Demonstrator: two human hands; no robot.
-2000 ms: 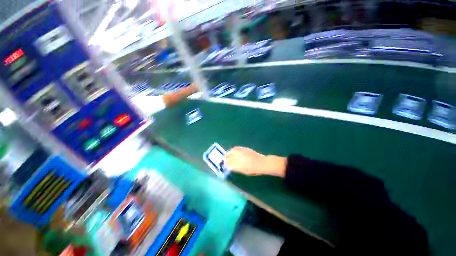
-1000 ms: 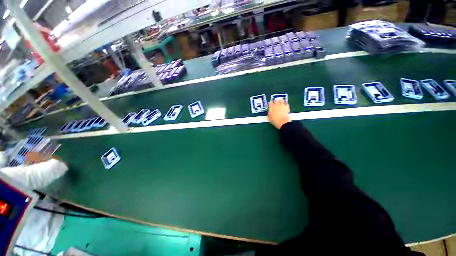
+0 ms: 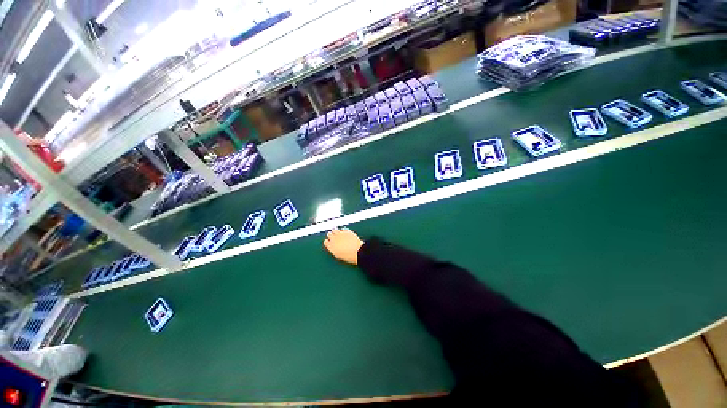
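Observation:
My right hand [image 3: 343, 245], bare with a dark sleeve, reaches from the lower right over the dark green conveyor belt [image 3: 263, 335]. Its back faces up. Its fingertips are at the white dividing strip [image 3: 446, 190], just short of a flat whitish piece [image 3: 328, 209]. Nothing shows in the hand; the underside of the fingers is hidden. Housing panels with pale rims and dark middles lie in a row beyond the strip, the closest being one panel [image 3: 402, 182] to the right and another [image 3: 285, 212] to the left. My left hand is out of the picture.
A single panel [image 3: 159, 315] lies on the near belt at left. Another person's white sleeve [image 3: 60, 360] is at the lower left, beside a blue control box [image 3: 20, 386]. A slanting pale post [image 3: 104, 223] crosses the left. Stacked trays [image 3: 383, 107] stand beyond the belt.
My right hand has moved left from a panel in the row, which now lies uncovered beside another, to near the whitish piece. The view has shifted right from the press and control box.

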